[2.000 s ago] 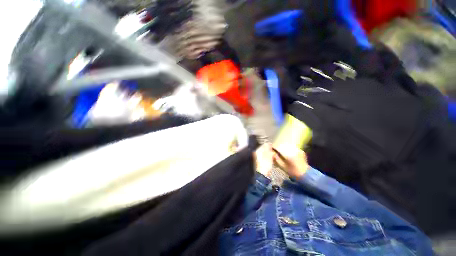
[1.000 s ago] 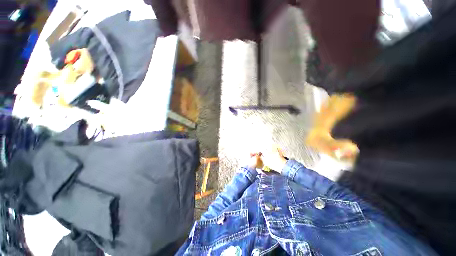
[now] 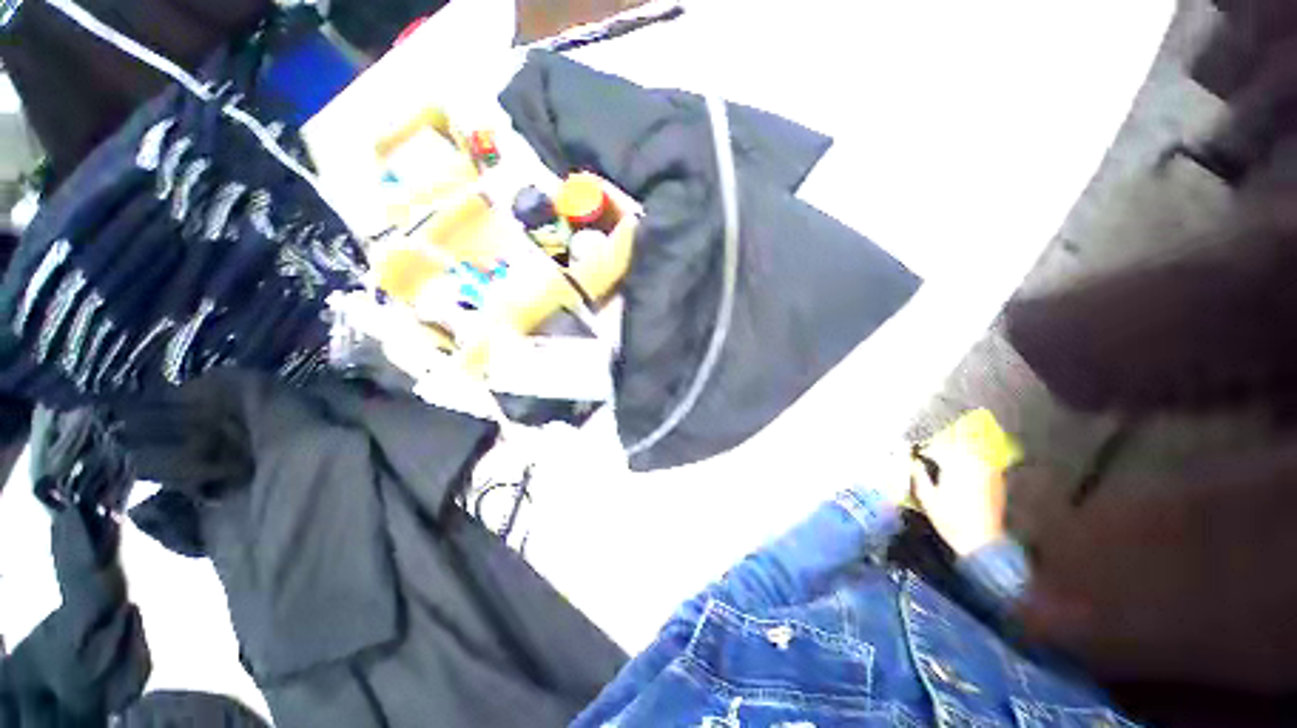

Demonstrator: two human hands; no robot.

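A small flat yellow pad (image 3: 989,437) shows beside my hands at the lower right, in front of my denim jacket. My right hand (image 3: 967,498) is closed on it, blurred. My left hand (image 3: 913,481) is close against the right one, small and mostly hidden; whether it also grips something I cannot tell. A charcoal garment piece with one pale curved stripe (image 3: 768,270) lies on the white table (image 3: 981,128) ahead of me. A dark garment (image 3: 427,526) is draped at the table's near left.
Open yellowish boxes (image 3: 455,235) with small coloured items and an orange-red round thing stand on the table. A black thin tool (image 3: 518,505) lies nearer. A person in dark, white-streaked clothing (image 3: 171,270) is at the left. Blurred brown cloth (image 3: 1152,341) hangs at the right.
The view has swung from the aisle to the table, which now fills the middle. The yellow pad, barely visible one second ago, shows clearly again. My hands remain close together.
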